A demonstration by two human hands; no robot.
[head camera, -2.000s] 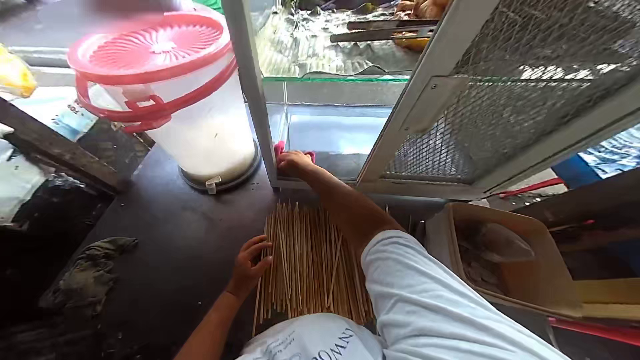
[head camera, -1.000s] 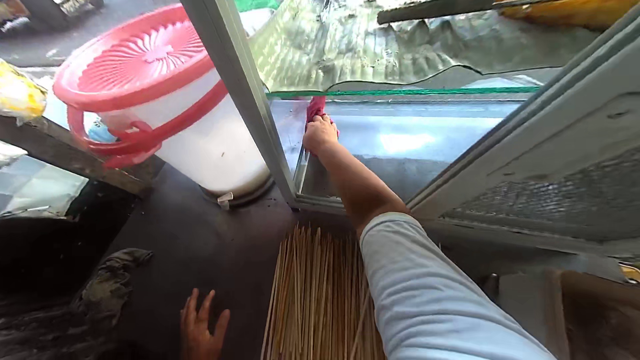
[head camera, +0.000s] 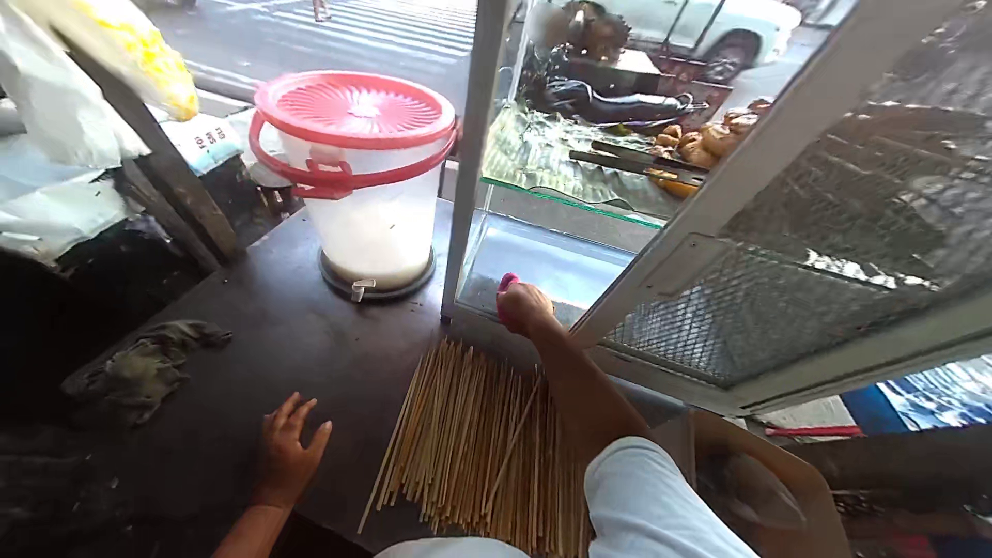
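Observation:
My right hand (head camera: 530, 310) grips a pink cloth (head camera: 508, 304) at the front of the lower compartment of a glass display case (head camera: 468, 194); only part of the cloth shows past the fingers. Below that forearm, a wide pile of thin wooden sticks (head camera: 473, 442) lies on the dark tabletop (head camera: 325, 341). My left hand (head camera: 291, 449) is over the table left of the sticks, fingers spread, holding nothing. The case's mesh-panelled door (head camera: 682, 333) stands open to the right of my right arm.
A plastic bucket (head camera: 372, 225) with a pink lid and small tap stands left of the case. A crumpled dark cloth (head camera: 151, 368) lies at the table's left. Tongs (head camera: 635, 159) and brown food (head camera: 713, 139) sit on the upper glass shelf. A cardboard box (head camera: 798, 480) is at lower right.
My right hand with the pink cloth has moved from deeper inside the lower compartment toward its front edge. My left hand, over the sticks' left edge two seconds ago, is now away from them.

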